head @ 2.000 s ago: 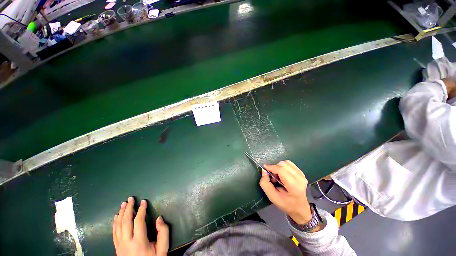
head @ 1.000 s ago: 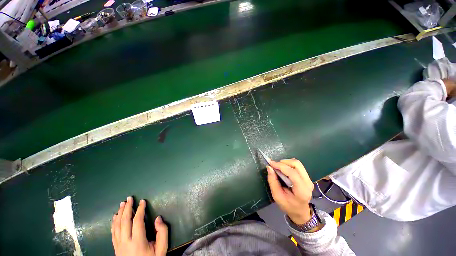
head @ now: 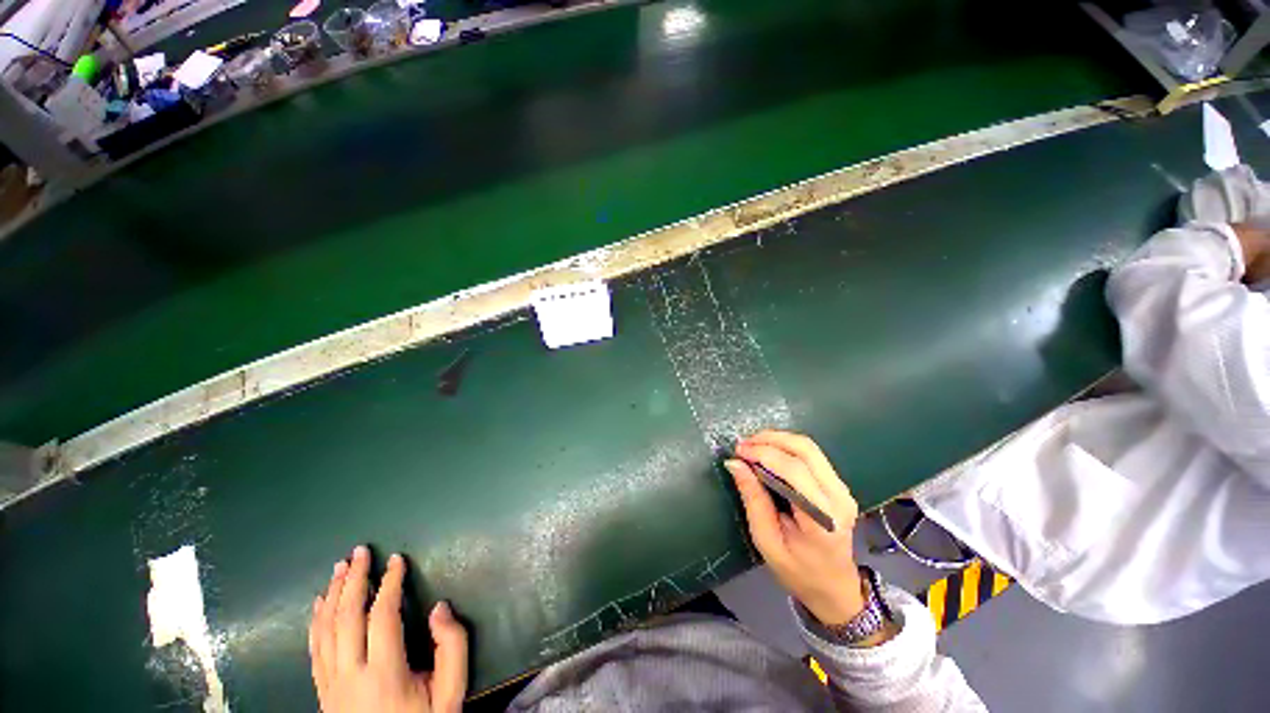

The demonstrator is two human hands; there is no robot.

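My right hand (head: 797,518) holds thin dark tweezers (head: 794,497) between thumb and fingers, at the lower end of a pale scratched strip (head: 720,365) on the green bench top (head: 557,432). The tweezers' tip is hidden or too small to see at the fingertips. My left hand (head: 379,644) rests flat on the bench top near its front edge, fingers spread, holding nothing. A white square card (head: 575,315) lies against the divider rail, left of the strip's upper end.
The pale divider rail (head: 474,304) runs between bench top and green belt (head: 418,181). A torn white strip (head: 177,599) is stuck at the left. A person in a white coat (head: 1198,320) is at the right. Cups (head: 297,45) and clutter stand on the far bench.
My right hand has shifted slightly and the tweezers have turned, with their back end now towards the lower right and the tip no longer clearly showing. My left hand stays about still.
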